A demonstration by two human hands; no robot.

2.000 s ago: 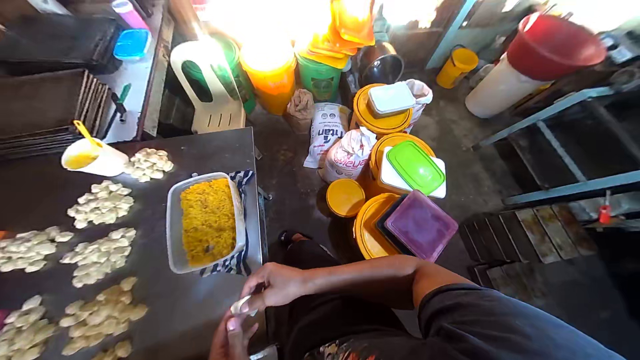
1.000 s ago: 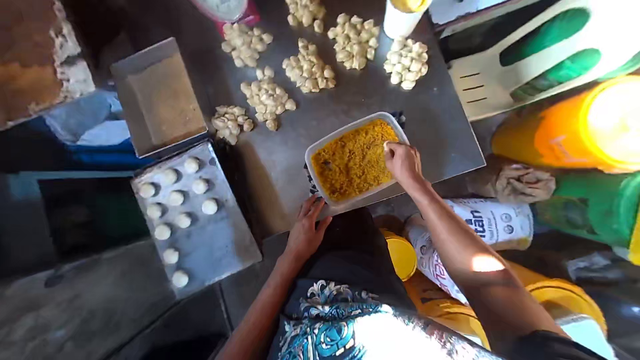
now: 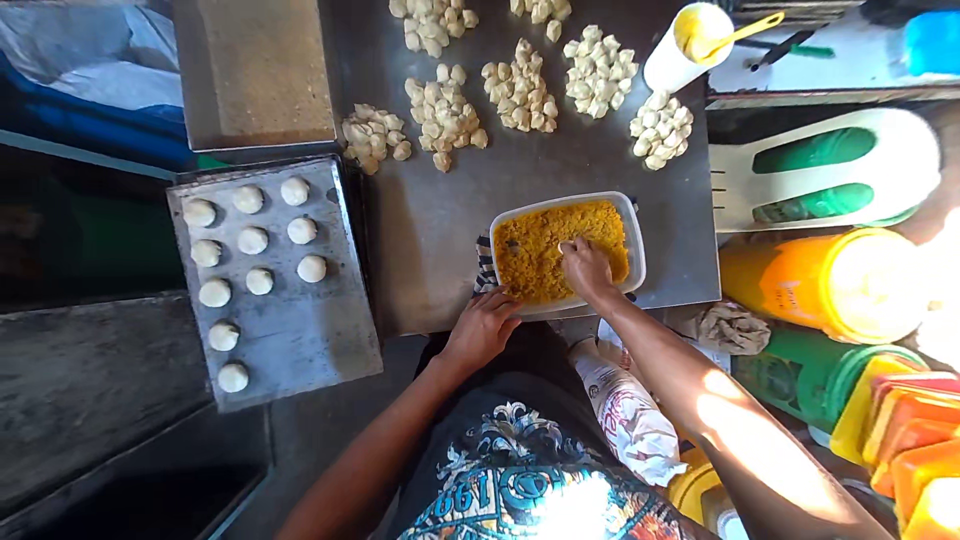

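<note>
A translucent plastic tub (image 3: 634,225) of crumbly yellow filling (image 3: 532,255) rests on the metal table, over a striped cloth (image 3: 485,266). My right hand (image 3: 587,268) is down in the filling, fingers pinched around a small pale thing, which looks like a dough piece (image 3: 562,247). Against the tub's near left corner lies my left hand (image 3: 484,322), fingers loosely spread, holding nothing that shows. Piles of small dough pieces (image 3: 523,86) stand beyond the tub. Round dough balls (image 3: 253,240) sit in rows on a metal baking tray (image 3: 315,337) at the left.
An empty baking pan (image 3: 259,75) lies behind the tray. A white container with a yellow utensil (image 3: 679,56) stands at the table's far right. Beyond the right edge are a white plastic chair (image 3: 817,169), an orange bucket (image 3: 825,285) and a green bucket (image 3: 802,375).
Two seconds ago both hands were together at the table's edge, beside the tub; now the right is in the filling and the left at the tub's corner. The view has swung far left.
</note>
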